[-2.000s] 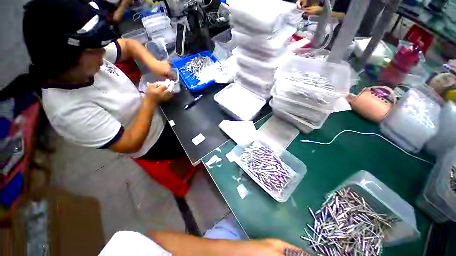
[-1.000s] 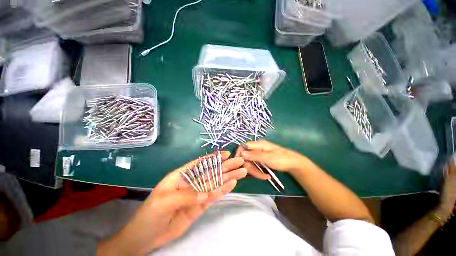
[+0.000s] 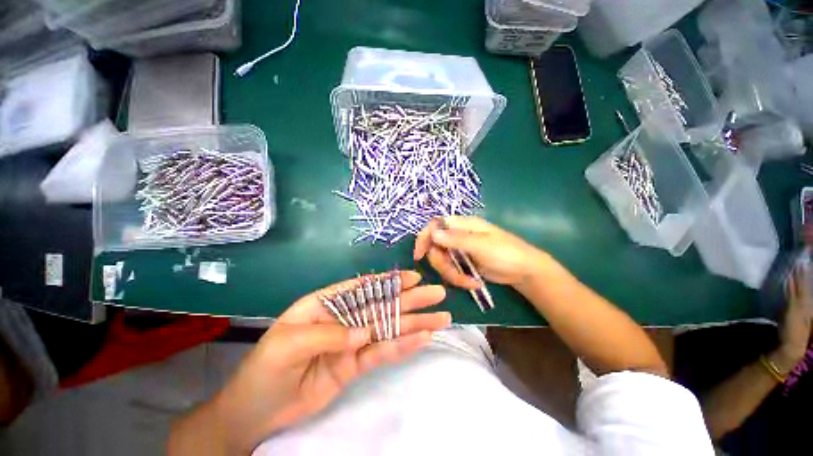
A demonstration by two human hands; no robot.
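Note:
My left hand [image 3: 330,343] is palm up near the bench edge and holds several slim metal pins [image 3: 367,305] fanned in a row, darker middles upward. My right hand [image 3: 477,254] is just right of it, at the lower edge of the pile, fingers curled round a slim dark tool [image 3: 470,278] with a light end, perhaps tweezers. Whether its fingertips also pinch a pin cannot be told. The loose pile of pins [image 3: 410,174] spills from a clear tub [image 3: 419,71] tipped on its side. The hands are apart.
A clear tub of gathered pins [image 3: 201,191] lies at left, with paper scraps [image 3: 212,272] below it. A smartphone [image 3: 561,96] lies right of the pile. Small clear boxes [image 3: 682,227] stand at right. Another person's arm [image 3: 758,383] shows at lower right. A white cable [image 3: 267,55] lies top left.
The view has swung from the left side and the neighbouring worker down to my own hands. Since a second ago my right hand has moved up to the pile's edge, away from my left fingertips.

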